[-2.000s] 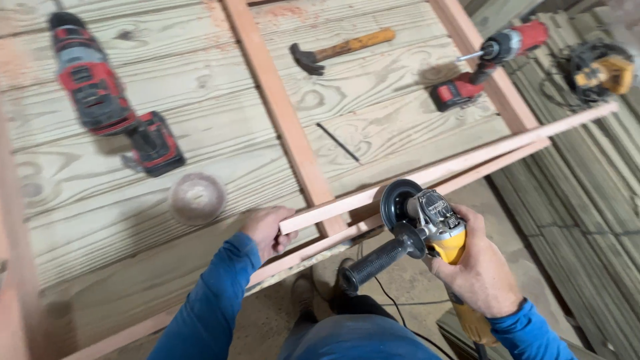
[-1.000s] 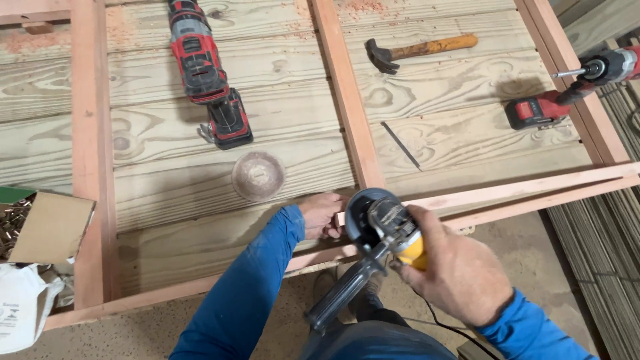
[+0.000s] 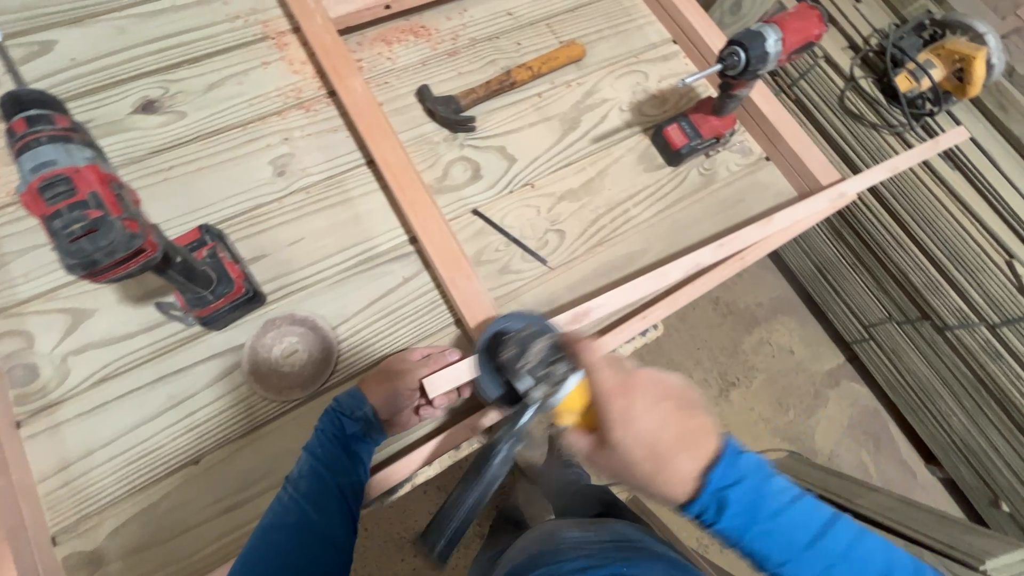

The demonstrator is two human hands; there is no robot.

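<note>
My right hand is wrapped around the yellow body of an angle grinder, which is blurred; its black side handle points down and left. The grinder's disc and guard lie over a thin wooden strip near its left end; whether the disc touches it cannot be told. My left hand grips that end of the strip from beneath and behind. The strip slants up to the right, across the frame's front rail. Just left of my left hand, a round dusty disc lies on the boards.
A red and black cordless drill lies at the left. A claw hammer, a dark thin rod and a cordless impact driver lie farther back. A corded circular saw rests on stacked boards at the right.
The view has swung left and back again. The grinder now lies over the strip close to its left end, nearer my left hand than two seconds ago. My left hand still holds the strip's end.
</note>
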